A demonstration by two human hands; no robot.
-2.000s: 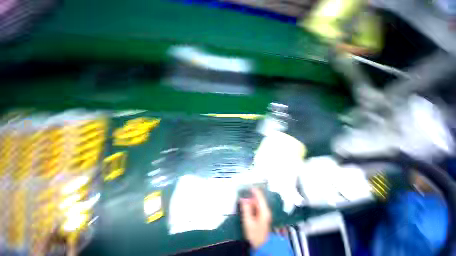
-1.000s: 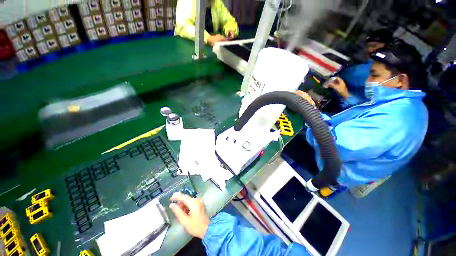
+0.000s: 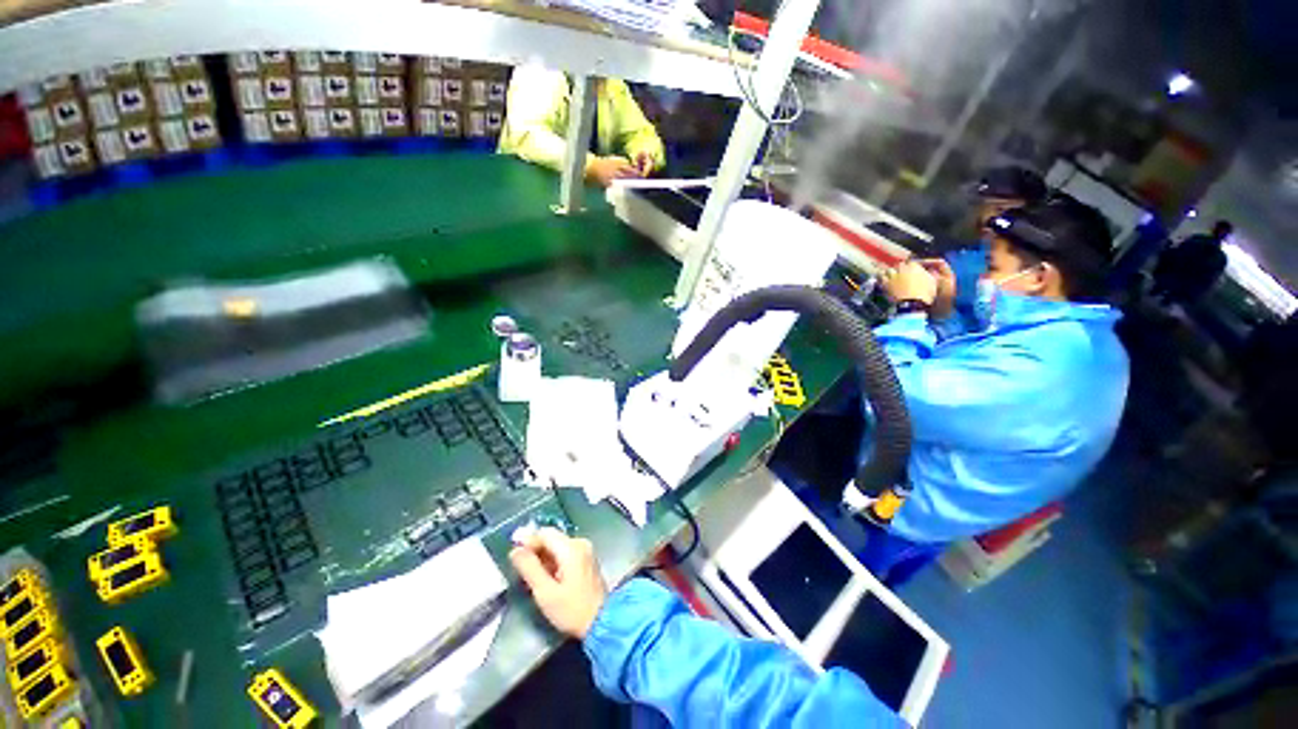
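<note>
My right hand [image 3: 565, 581] is bare, in a blue sleeve, at the bench edge right of the white paper pad [image 3: 413, 610]. Its fingers are curled together, with a small white piece like a wipe [image 3: 527, 536] at the tips. My left hand is out of the picture. A yellow device housing [image 3: 281, 699] lies left of the pad, another [image 3: 124, 661] further left, and several [image 3: 131, 573] lie in a group behind. The clear film sheet [image 3: 363, 506] with rows of black frames lies behind the pad.
A blister tray [image 3: 71, 701] of yellow housings is at the far left. A whitish bottle [image 3: 521, 373], white paper [image 3: 572, 427], a white box [image 3: 681, 420] and a black ribbed hose [image 3: 871, 356] stand beyond my hand. Blue-clothed workers [image 3: 1004, 392] sit at right. A metal post [image 3: 740, 157] rises behind.
The blurred view has steadied and tilted up, showing more shelf and room. My right hand has shifted slightly right in view. My left hand, partly visible at the lower left before, is gone.
</note>
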